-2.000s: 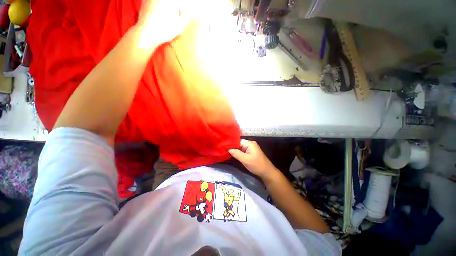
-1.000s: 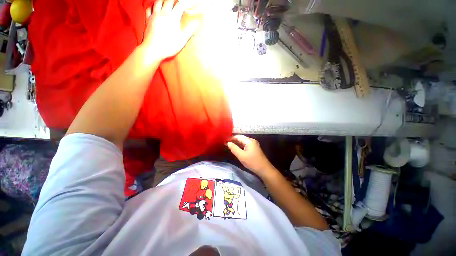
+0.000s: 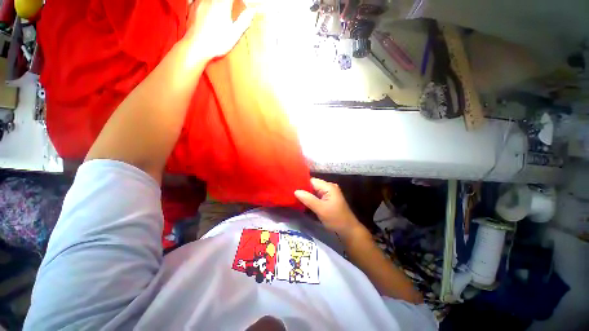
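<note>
The red fabric (image 3: 252,142) lies over the left part of the white machine bed and hangs over its front edge. It looks orange to white under the lamp. My left hand (image 3: 216,29) lies flat on the fabric near the top, thumb apart; glare and the picture's top edge hide its fingertips. My right hand (image 3: 326,202) pinches the fabric's lower right corner between thumb and fingers, just below the bed's front edge. The sewing machine's needle area (image 3: 332,19) is right of my left hand, mostly lost in glare.
Right of the needle area lie a pink stick (image 3: 394,50), dark looped handles (image 3: 444,97) and a tan ruler (image 3: 464,77). White thread cones (image 3: 487,249) are below the table's right end. A yellow ball (image 3: 28,8) is at the upper left.
My left hand moved back from the glare toward me, then slightly up again. My right hand went from beside the fabric's corner a second ago to pinching it; the fabric edge is pulled toward it.
</note>
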